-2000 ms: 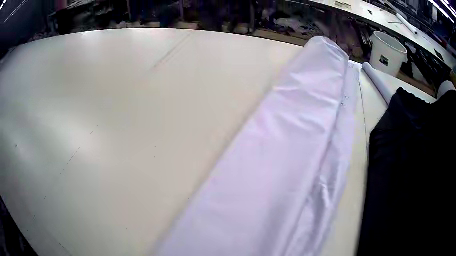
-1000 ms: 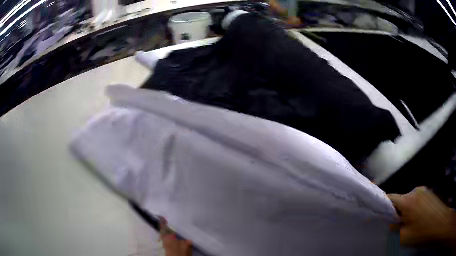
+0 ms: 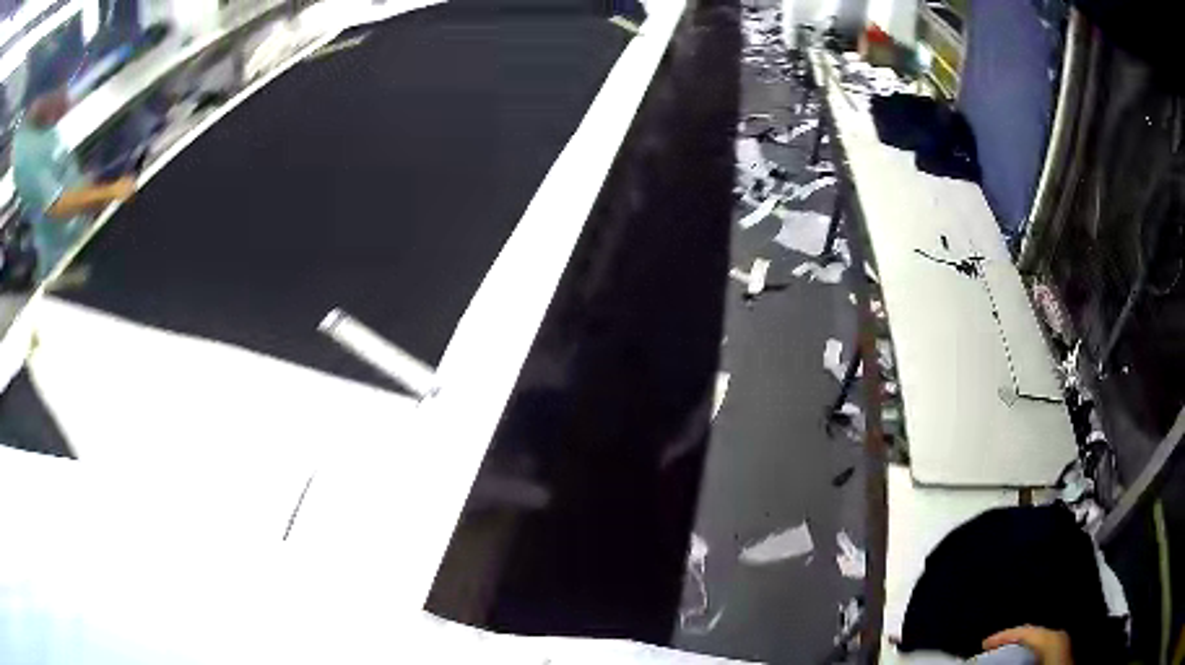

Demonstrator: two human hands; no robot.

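A large white sheet (image 3: 156, 559) lies across the near end of the cutting table, washed out by glare. Its near part reaches along the bottom edge of the view. Beyond it, wide black fabric (image 3: 325, 182) lies flat on the table. A short white bar (image 3: 377, 351) lies across the fabric's near right corner. My right hand (image 3: 1033, 643) is at the bottom right, mostly cut off, its fingers curled on a pale edge of the sheet. My left hand is out of the picture.
A person in a blue-green top (image 3: 50, 175) stands at the left, an arm at the table's far side. A scrap-littered floor (image 3: 780, 429) separates it from a side table (image 3: 968, 325). Dark cloth (image 3: 1014, 578) is piled behind my right hand.
The view has swung right, along the table and aisle. The folded white sheet now spreads along the bottom. My left hand has left the view; my right hand is lower.
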